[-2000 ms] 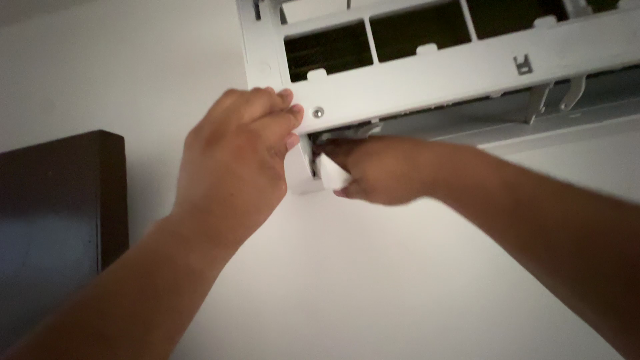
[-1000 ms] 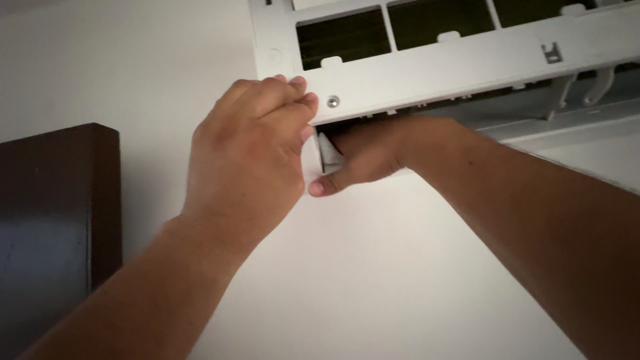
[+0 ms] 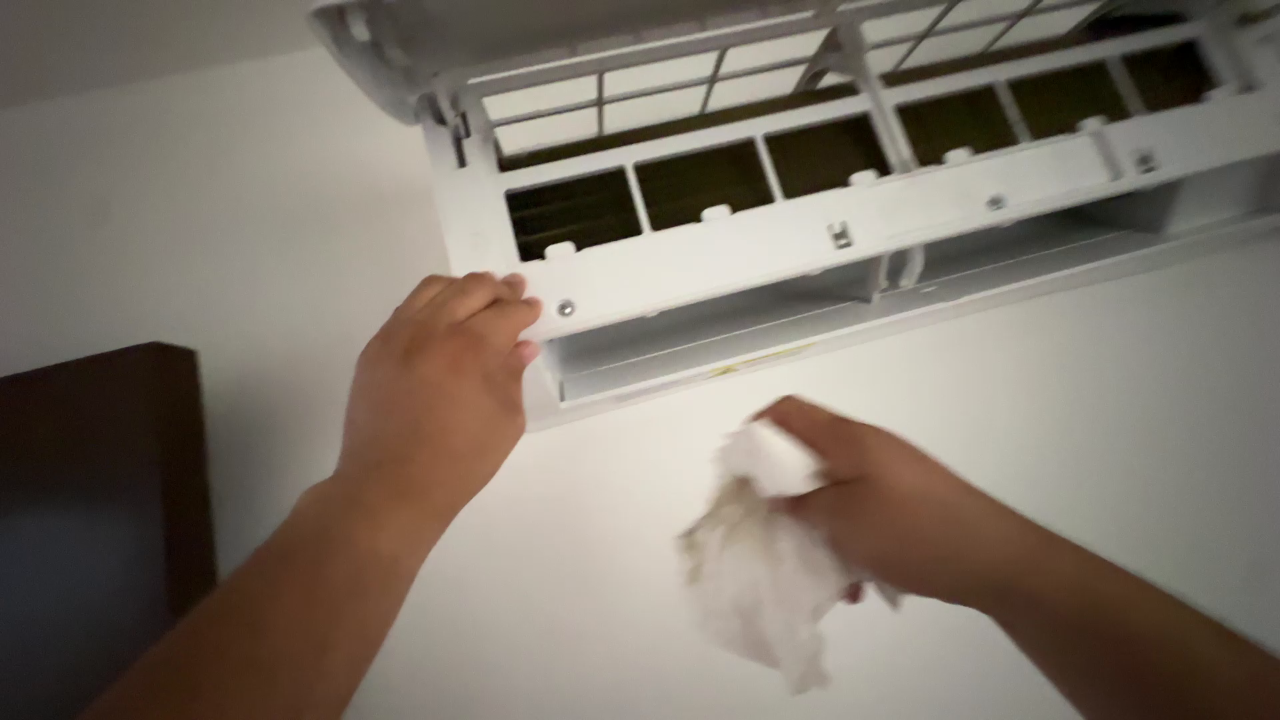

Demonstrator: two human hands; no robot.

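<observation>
A wall-mounted air conditioner's indoor unit (image 3: 700, 260) hangs above me with its front panel (image 3: 600, 30) raised and its white frame exposed. My left hand (image 3: 440, 380) grips the lower left corner of that frame, beside a screw (image 3: 566, 308). Below the long air outlet (image 3: 720, 330), apart from the unit, my right hand (image 3: 860, 490) holds a crumpled white cloth or paper wipe (image 3: 765, 570) with brownish stains. The wipe hangs down and is slightly blurred.
A dark brown piece of furniture or panel (image 3: 180, 460) stands at the left against the pale wall (image 3: 250, 200). Inside the outlet, small white levers (image 3: 900, 270) stick out near the middle.
My right hand has come out of the outlet's left end and moved down and right with the wipe, which now shows stains. My left hand stays at the corner. The view takes in more of the unit.
</observation>
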